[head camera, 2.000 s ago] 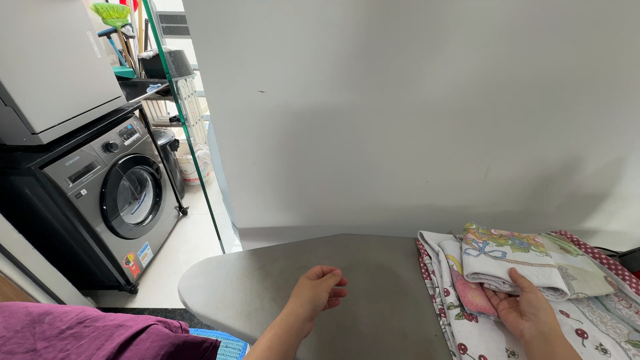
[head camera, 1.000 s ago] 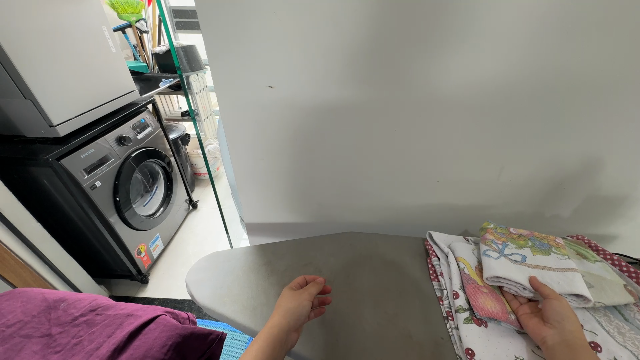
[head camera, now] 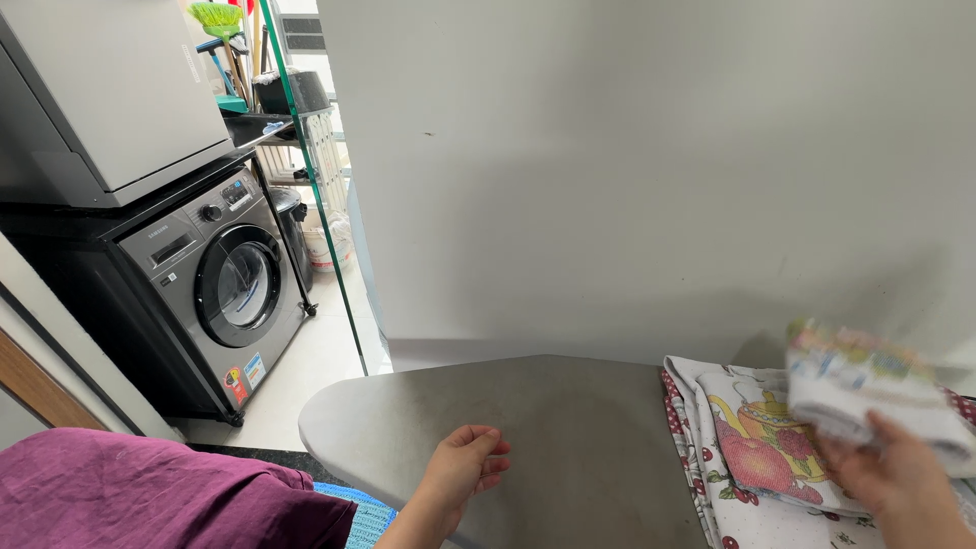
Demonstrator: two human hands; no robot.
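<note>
My right hand [head camera: 884,465] grips the near edge of a folded white cloth with a colourful print [head camera: 862,374], blurred and tilted above the pile. Under it lies a folded cloth printed with fruit and a yellow pot [head camera: 770,442], on top of a larger folded white cloth with a cherry print [head camera: 762,526]. These rest at the right of the grey ironing board [head camera: 579,473]. Over the middle of the board is my left hand [head camera: 469,461], its fingers loosely curled and holding nothing.
Purple fabric [head camera: 152,488] lies at the lower left, beside a blue woven item [head camera: 354,511]. A pale wall [head camera: 610,175] rises behind the board. Further left stand a front-loading washing machine [head camera: 229,282], a glass panel's green edge [head camera: 316,191] and a lidded bin [head camera: 290,229].
My right hand has lifted the small folded cloth off the pile, showing more of the fruit-printed cloth beneath. My left hand stays curled over the board.
</note>
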